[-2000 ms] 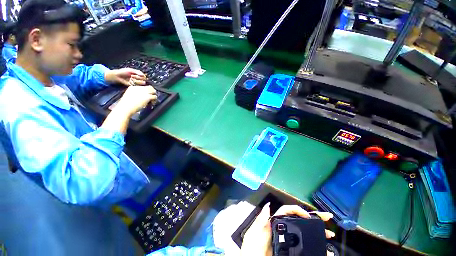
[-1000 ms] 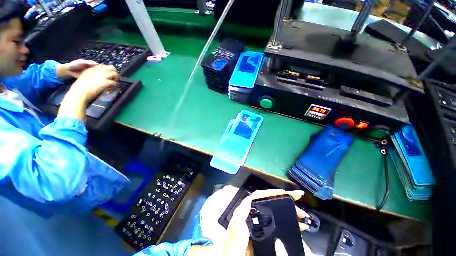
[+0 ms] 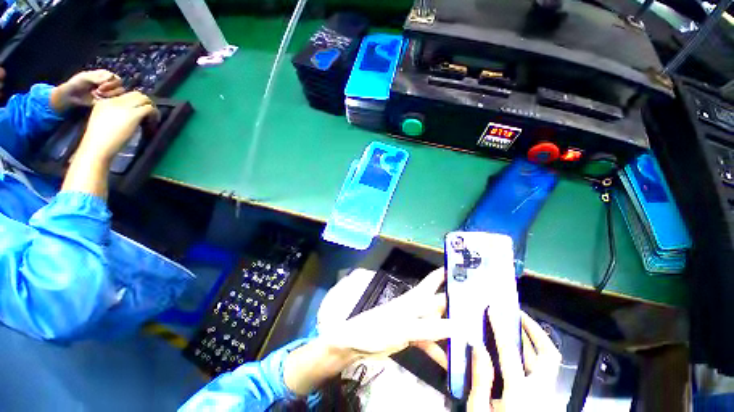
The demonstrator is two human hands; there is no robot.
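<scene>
A smartphone (image 3: 484, 273) with a pale, shiny back and a camera cluster at its upper left stands tilted in front of me, over the bench edge. My left hand (image 3: 396, 323) grips its left edge. My right hand (image 3: 527, 362) lies at its lower right, with fingers across the back; its wrist is out of view. The black phone tray (image 3: 656, 354) is below the bench edge, partly hidden by my hands, with phones in its pockets.
The press (image 3: 515, 113) stands at the back right. Light-blue sheets (image 3: 366, 197) lie on the green bench; more are stacked at the press's sides. A dark-blue pile (image 3: 515, 201) is behind the phone. A small-parts tray (image 3: 249, 310) is lower left. Another worker's hands (image 3: 117, 113) are at left.
The phone's back, dark before, now looks pale and bright, and it is held more upright. My right hand's fingers now show across it. The view has shifted, so the bench things appear higher and further left.
</scene>
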